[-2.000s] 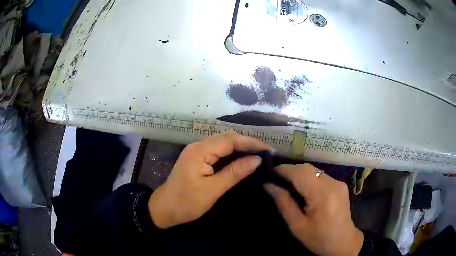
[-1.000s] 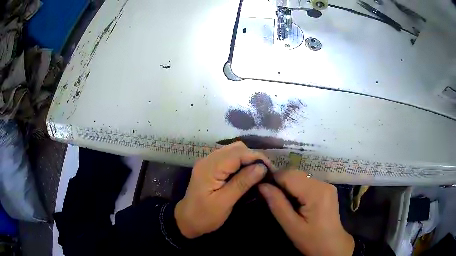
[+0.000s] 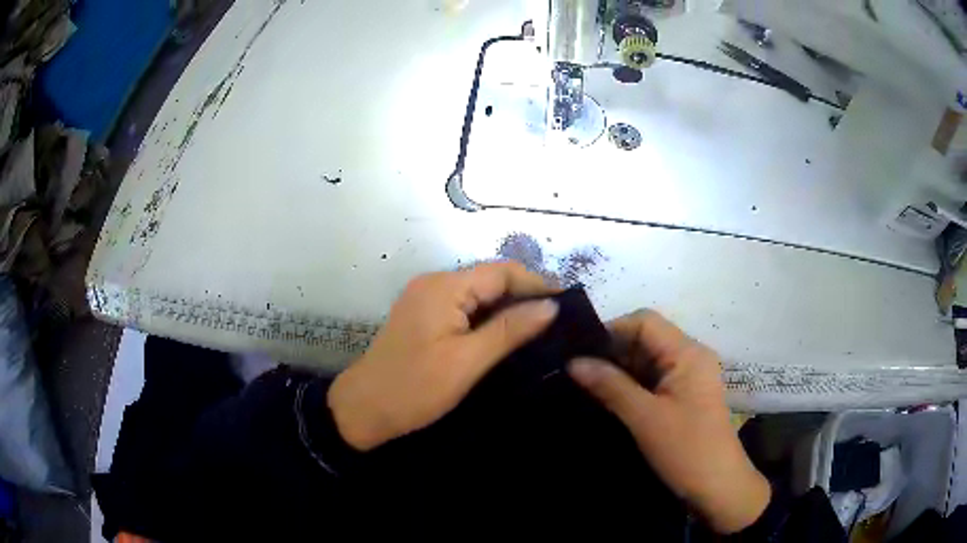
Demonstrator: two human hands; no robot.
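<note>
A dark garment piece [image 3: 578,323] is pinched between both hands over the front edge of the white machine table. A folded corner of it stands up between the fingertips, with a short pale stitch line below. My left hand [image 3: 445,345] grips it from the left, thumb on top. My right hand [image 3: 679,408] grips it from the right with thumb and bent fingers. The cloth below merges with my black sleeves, so its lower outline cannot be told. The presser foot [image 3: 567,93] is beyond the hands, with no cloth under it.
The white table [image 3: 276,212] has a printed edge ruler [image 3: 255,327]. A cream tension knob [image 3: 637,50] and dark snips [image 3: 766,72] are at the back right. A white bin [image 3: 933,445] holding scraps is low right. Cloth heaps [image 3: 48,191] and a blue thing [image 3: 106,58] are at left.
The view has tilted up, showing more of the machine. Both hands have moved forward over the table edge with the cloth, and a folded corner now shows between the fingertips.
</note>
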